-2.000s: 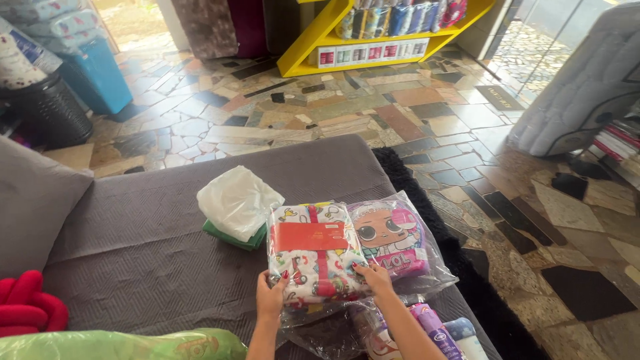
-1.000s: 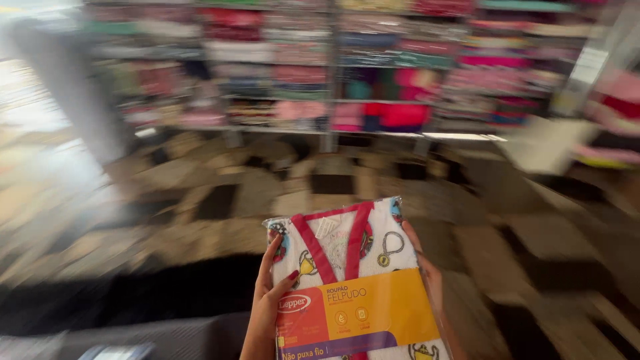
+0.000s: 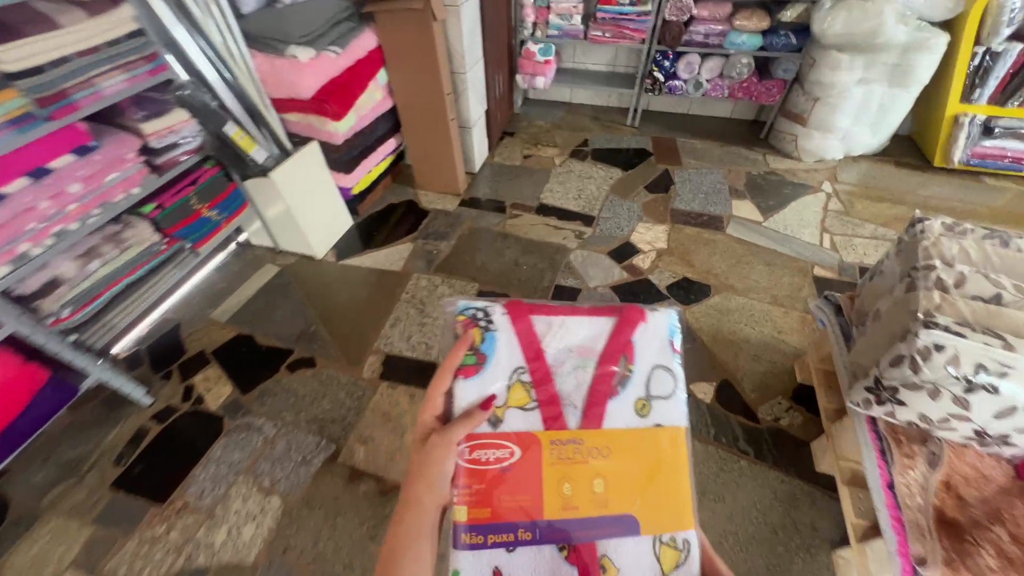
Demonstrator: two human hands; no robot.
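A folded white terry bathrobe [image 3: 576, 384] with red trim and printed trophies and medals lies packed in clear plastic, low in the middle of the view. An orange, red and purple Lepper paper band wraps its lower part. My left hand [image 3: 440, 456] grips the package by its left edge, thumb on the front. At the lower right edge my right hand [image 3: 712, 556] shows only in small part; its fingers are hidden behind the package.
Metal shelves [image 3: 104, 376] of folded textiles stand left, near a cardboard box [image 3: 424, 96] and white bin [image 3: 308, 200]. Further off are rolled blankets [image 3: 720, 68], a large white bag [image 3: 856, 88] and a yellow shelf [image 3: 944, 120]. Floral fabric boxes [image 3: 936, 344] sit right, by a wooden pallet [image 3: 840, 464].
Two seconds ago both hands held a package over a grey padded surface beside other packages. The view has swung to shelves and stone floor, with a package held up in front.
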